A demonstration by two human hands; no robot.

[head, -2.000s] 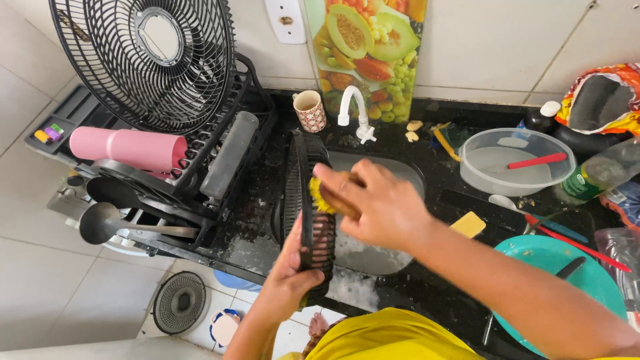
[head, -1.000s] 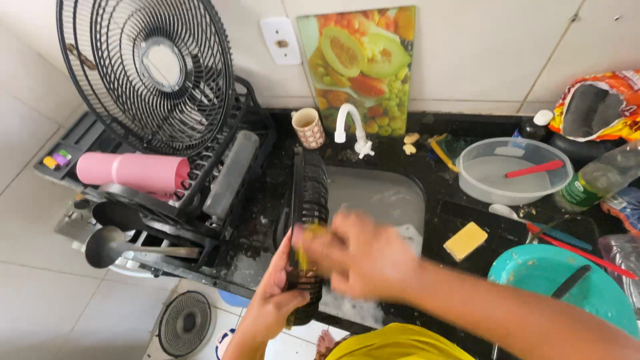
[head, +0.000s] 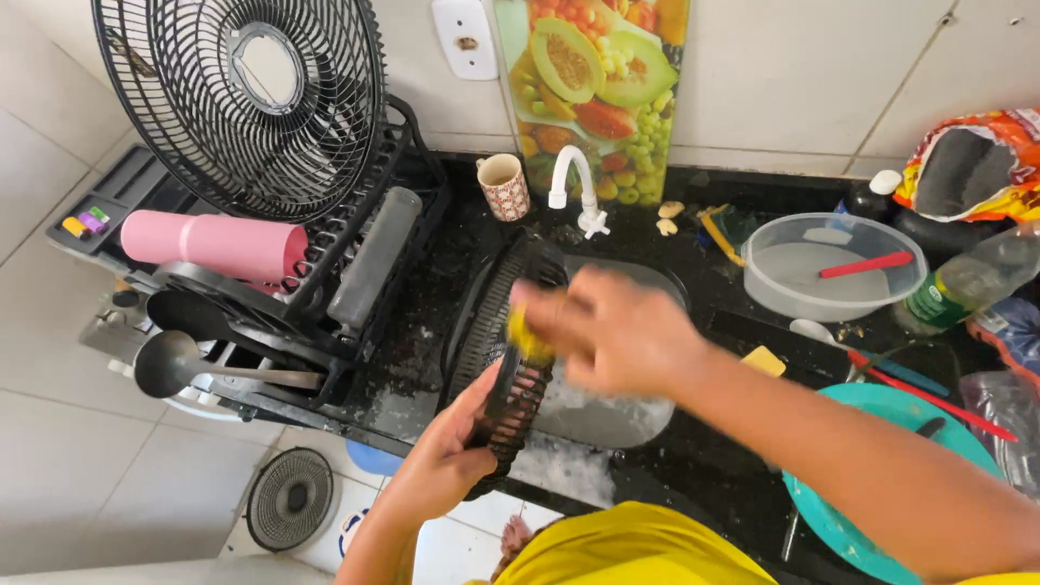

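My left hand (head: 447,455) grips the lower rim of a black plastic fan grille (head: 524,406), which stands on edge over the left side of the sink (head: 601,414). Blurred by motion, my right hand (head: 609,333) holds a brush with yellow bristles (head: 528,337) against the grille's ribs; most of the brush is hidden by my fingers. Suds lie in the sink and on the counter's front edge. A white faucet (head: 577,183) curves over the back of the sink. To its left is a patterned mug (head: 504,191). A yellow bar (head: 764,361), perhaps soap, lies right of the sink.
At left, a black dish rack (head: 390,171) bears another fan grille (head: 341,106), a pink container (head: 211,248) and ladles (head: 171,366). On the right are a clear plastic tub (head: 837,305), a teal basin (head: 837,504), a bottle (head: 942,301) and red-handled utensils. Another round grille (head: 290,498) lies on the floor.
My right hand has shifted along the grille with the brush, while my left hand keeps its hold. The grille now leans more to one side than a second ago.
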